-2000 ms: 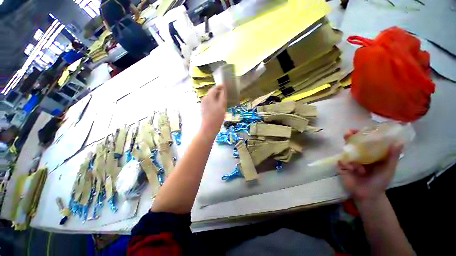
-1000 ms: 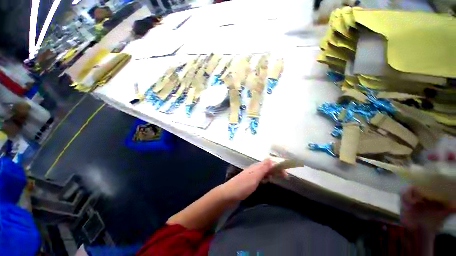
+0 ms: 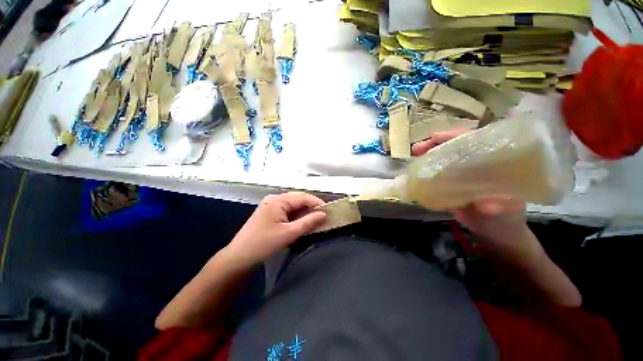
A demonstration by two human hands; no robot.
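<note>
My left hand point(image 3: 285, 222) pinches a short tan strap tab point(image 3: 340, 214) at the table's front edge, above the dark grey apron. My right hand point(image 3: 486, 211) holds a translucent yellowish glue bottle point(image 3: 486, 166) on its side. The bottle's pale nozzle point(image 3: 377, 189) points left, close over the held tab; whether it touches cannot be told. A loose pile of tan tabs point(image 3: 455, 102) with blue snap hooks point(image 3: 377, 94) lies behind the bottle. The hook end of the held tab is hidden or not visible.
Rows of tabs point(image 3: 158, 84) lie at the left beside a shiny white round item point(image 3: 197, 107). A small brush or marker point(image 3: 62, 137) is far left. Stacked yellow and tan panels point(image 3: 507, 42) stand behind the pile. A red plastic bag point(image 3: 606, 102) is right. A blue crate point(image 3: 116, 204) is below.
The view has turned back to the right. The bottle, blurred at the right edge a second ago, is now over the tab in my left hand. Earlier my left hand was over the pile.
</note>
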